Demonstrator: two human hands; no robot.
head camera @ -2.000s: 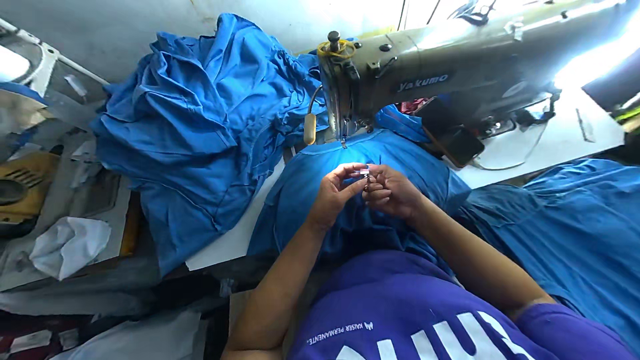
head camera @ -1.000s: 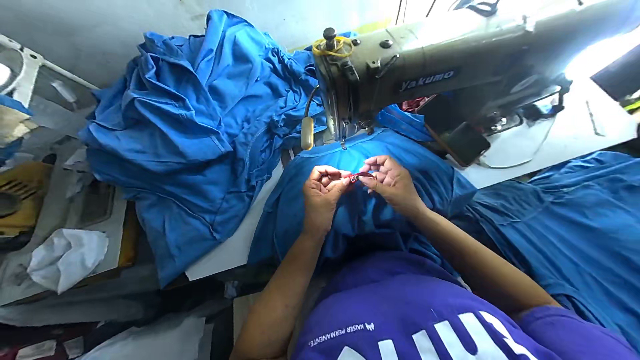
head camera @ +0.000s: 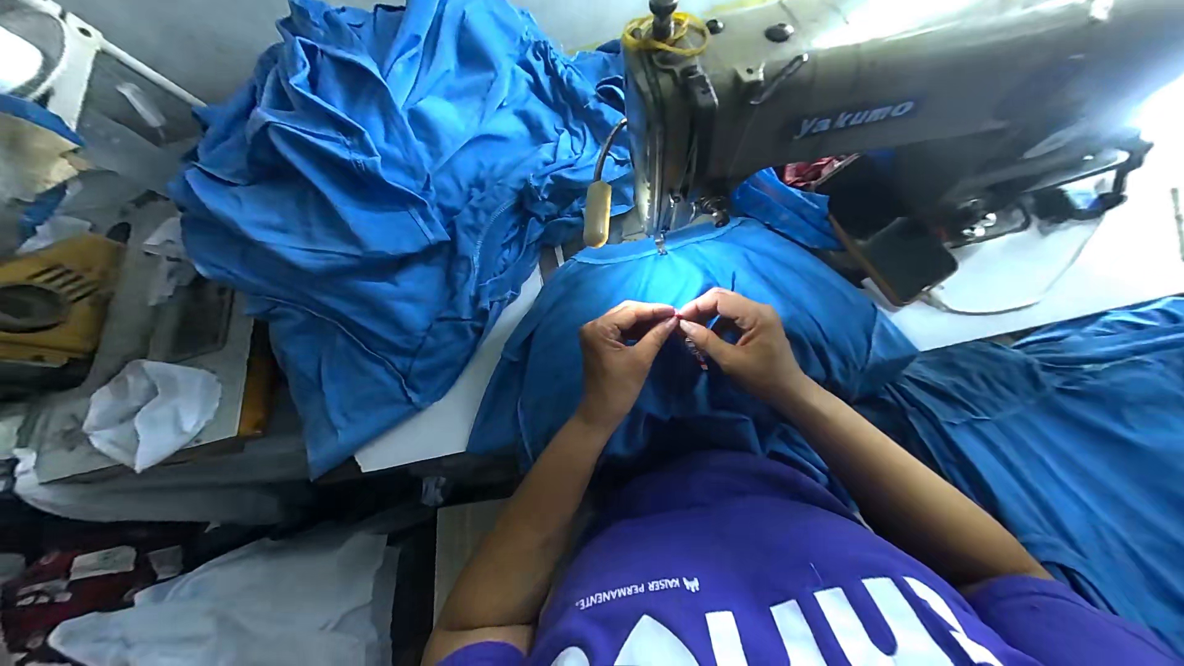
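Observation:
My left hand (head camera: 624,356) and my right hand (head camera: 745,342) meet at the fingertips, pinching a small reddish item (head camera: 694,349), perhaps a narrow strip or label; its kind is unclear. Part of it hangs below the fingers with marks on it. Beneath both hands, a blue fabric garment (head camera: 592,314) spreads over the machine bed and down to my lap. Its curved, seamed edge lies at the presser foot (head camera: 660,242) of a Yakumo sewing machine (head camera: 869,83), just beyond my hands. A thin dark tip shows above my right fingers.
A heap of blue fabric (head camera: 370,185) covers the table's left side. More blue cloth (head camera: 1064,416) lies at right. A dark phone-like object (head camera: 902,259) rests below the machine arm. A white cloth (head camera: 153,412) and a yellow device (head camera: 55,296) are at far left.
Both hands stay above the blue garment. Their fingertips, slightly apart a second ago with the reddish item between them, now meet, and part of the item hangs down.

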